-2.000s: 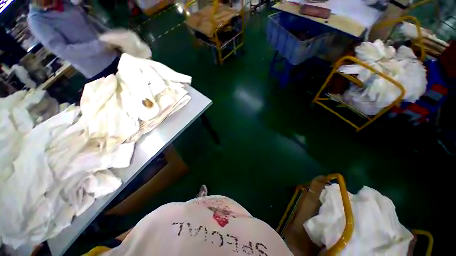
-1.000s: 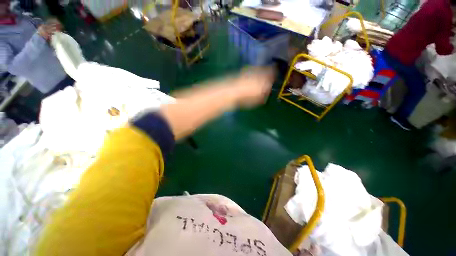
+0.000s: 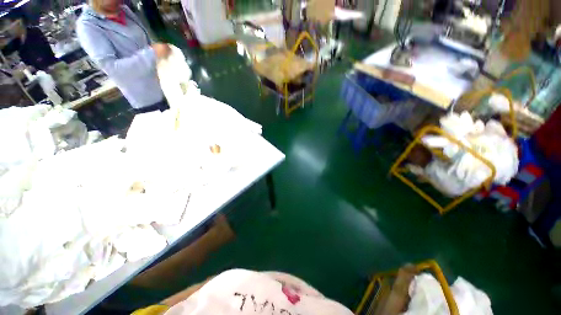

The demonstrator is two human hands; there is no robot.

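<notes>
A loose heap of white garments (image 3: 43, 227) covers the left part of the pale table (image 3: 261, 161). A flatter white garment stack (image 3: 224, 132) with a small brown-orange spot lies near the table's far right end. The cloth is overexposed, so its folds are hard to tell apart. Neither of my hands is in view. Only a bit of yellow sleeve shows at the bottom edge, beside my pale printed top.
A person (image 3: 126, 55) across the table holds a white cloth. A yellow-handled trolley (image 3: 440, 271) with white cloth is at bottom right. Another loaded trolley (image 3: 492, 172), a blue crate (image 3: 375, 111), a brown-topped trolley (image 3: 286, 66) and a worktable (image 3: 443, 95) stand beyond. Another person is at the right edge.
My outstretched arm in its yellow sleeve has left the view. The camera has turned, so the table and stack show more fully and the near trolley sits lower.
</notes>
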